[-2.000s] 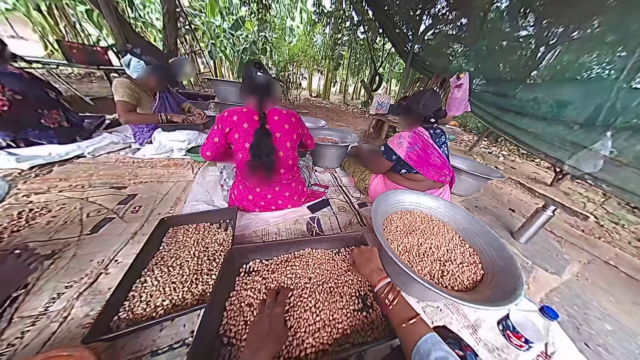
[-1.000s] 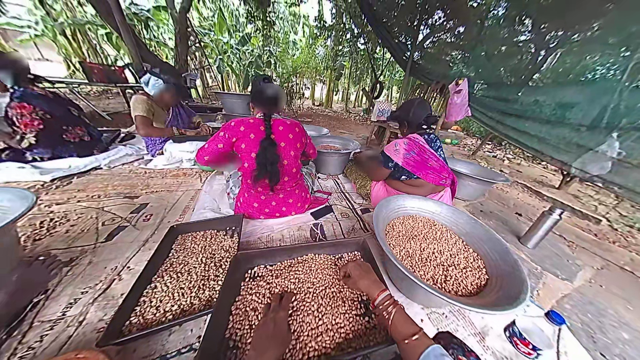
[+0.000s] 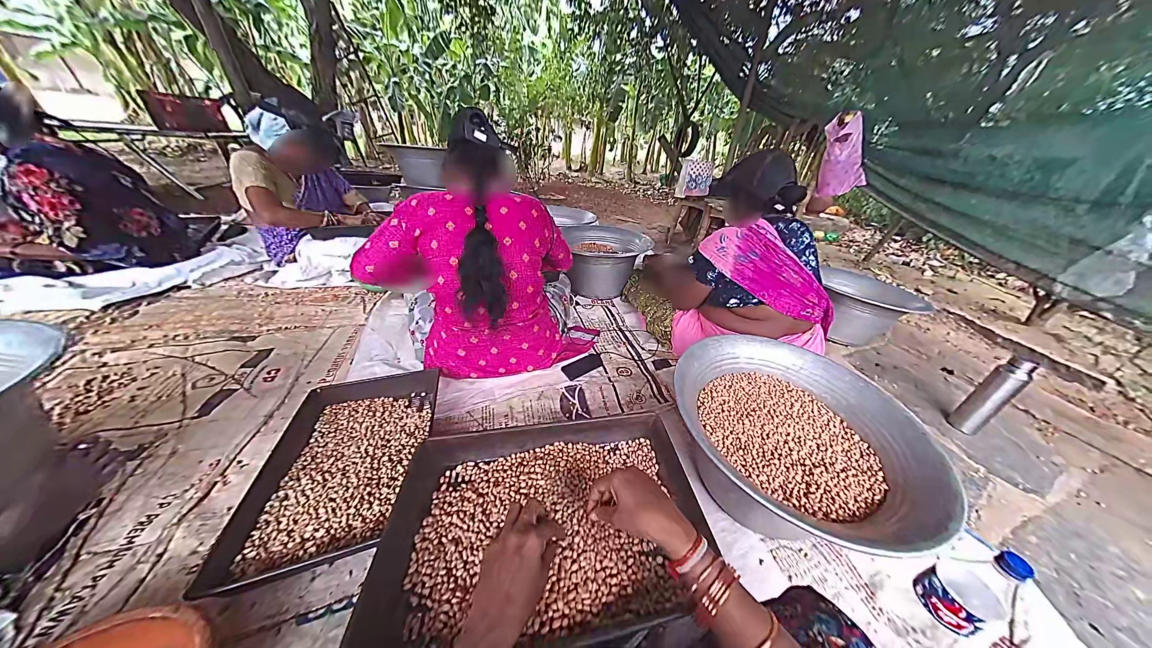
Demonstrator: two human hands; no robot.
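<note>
A dark rectangular metal tray [image 3: 670,443] in front of me holds a layer of light brown nuts or beans [image 3: 594,567]. My left hand [image 3: 517,558] is over the middle of this layer, fingers curled with the fingertips near one another. To its right, my right hand [image 3: 634,506], with bangles at the wrist, hovers low over the same pieces, thumb and fingers pinched. Whether either hand has a piece between its fingertips cannot be made out. A second dark tray [image 3: 310,409] of the same pieces lies to the left. A wide aluminum basin [image 3: 927,477], partly full of them, stands at the right.
Several people sit ahead, the nearest in a pink top [image 3: 486,279]. A steel flask [image 3: 993,394] and a plastic bottle with a blue cap [image 3: 972,594] stand at the right. An orange bowl [image 3: 135,630] and a metal vessel [image 3: 27,355] are at the left.
My left hand's fingers, spread over the pieces two seconds ago, are now curled together. My right hand has come off the upper right part of the layer, nearer the left hand.
</note>
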